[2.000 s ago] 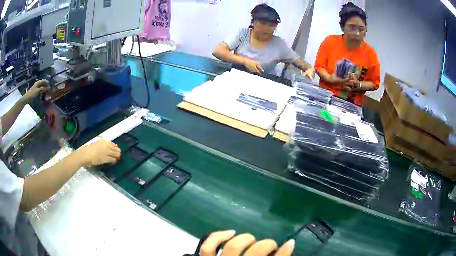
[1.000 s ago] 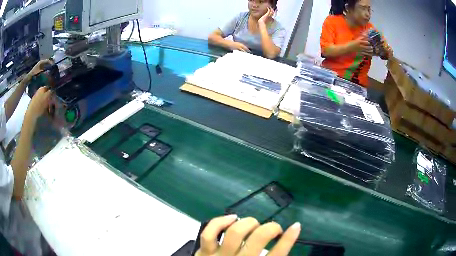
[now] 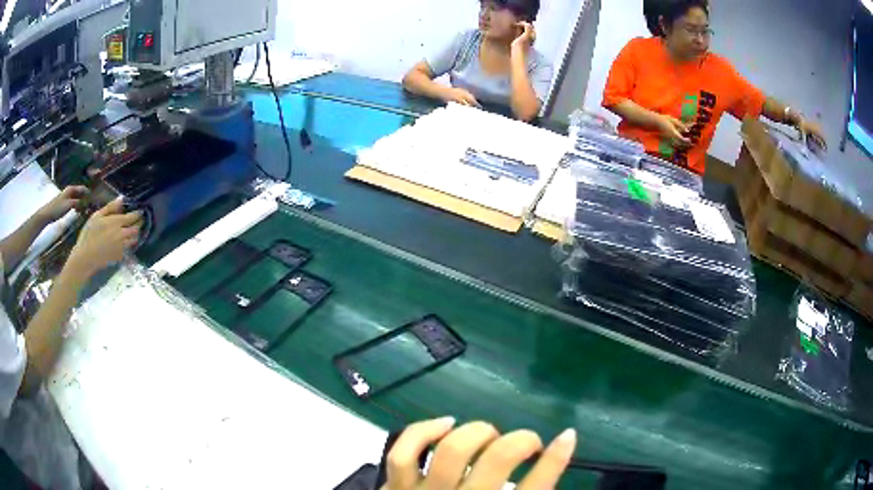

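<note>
My left hand [image 3: 479, 457] is cut off by the bottom edge, its fingers curled over a black phone middle frame [image 3: 388, 455], of which only a dark edge shows beside the fingers. Its underside and most of the piece are hidden. Another black piece [image 3: 627, 478] shows right of my hand at the bottom edge. A black open frame [image 3: 442, 337] lies on the green conveyor belt [image 3: 536, 383] beyond my hand. More frames [image 3: 308, 283] overlap farther left on the belt. My right hand is not in view.
A white work surface [image 3: 211, 412] is at lower left. A neighbour's hands [image 3: 107, 234] are at a blue-based machine [image 3: 206, 153]. Beyond the belt are white sheets [image 3: 431, 163], bagged trays [image 3: 660, 258], a flat clear bag [image 3: 816, 349], cardboard boxes [image 3: 799, 215] and two people.
The nearest open frame has shifted left, away from my hand. My left hand stays almost still since the last frame. The person in orange now reaches to the boxes. The neighbour's hands have lowered.
</note>
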